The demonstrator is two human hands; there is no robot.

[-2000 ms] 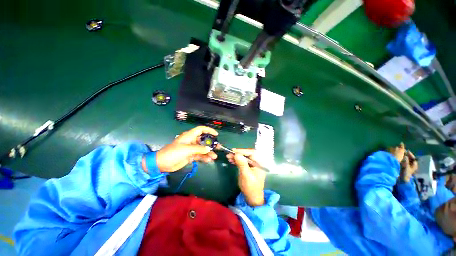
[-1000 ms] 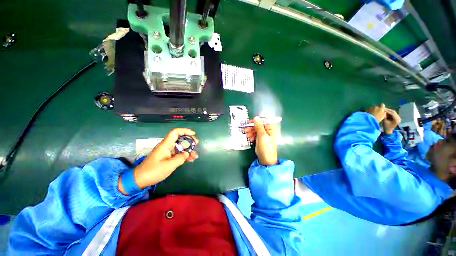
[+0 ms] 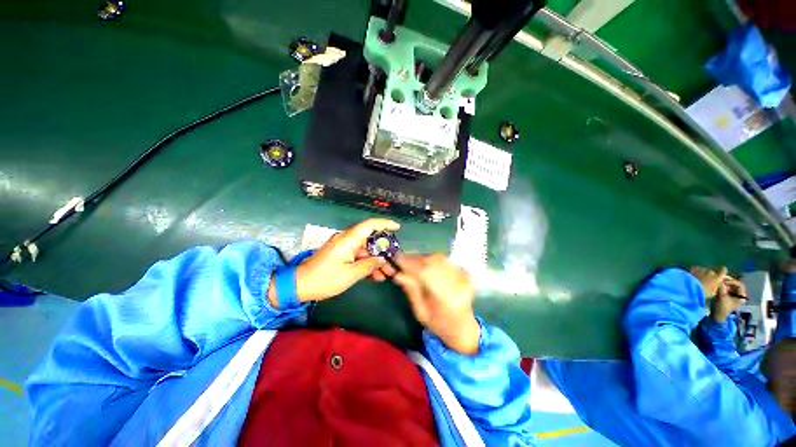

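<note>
My left hand (image 3: 342, 264) holds a round module (image 3: 382, 244) in its fingertips, in front of the black fixture base (image 3: 375, 188). The module is dark with a gold-coloured centre. My right hand (image 3: 439, 292) is blurred and meets the module's lower right edge. A short dark tip shows between its fingers and the module, likely the tweezers; most of it is hidden. The clear block (image 3: 410, 140) under the green press head (image 3: 384, 57) stands over the base. The narrow white strip (image 3: 471, 237) lies right of my hands.
More modules lie at the base's left (image 3: 277, 154), behind its left corner (image 3: 303, 49) and to its right (image 3: 509, 132). A black cable (image 3: 174, 135) runs left. A lined white sheet (image 3: 488, 164) lies beside the base. Another person's sleeve (image 3: 672, 327) is at the right.
My right hand has moved left from the white strip to the module in my left hand. The camera view has shifted, and a module now shows behind the base's left corner.
</note>
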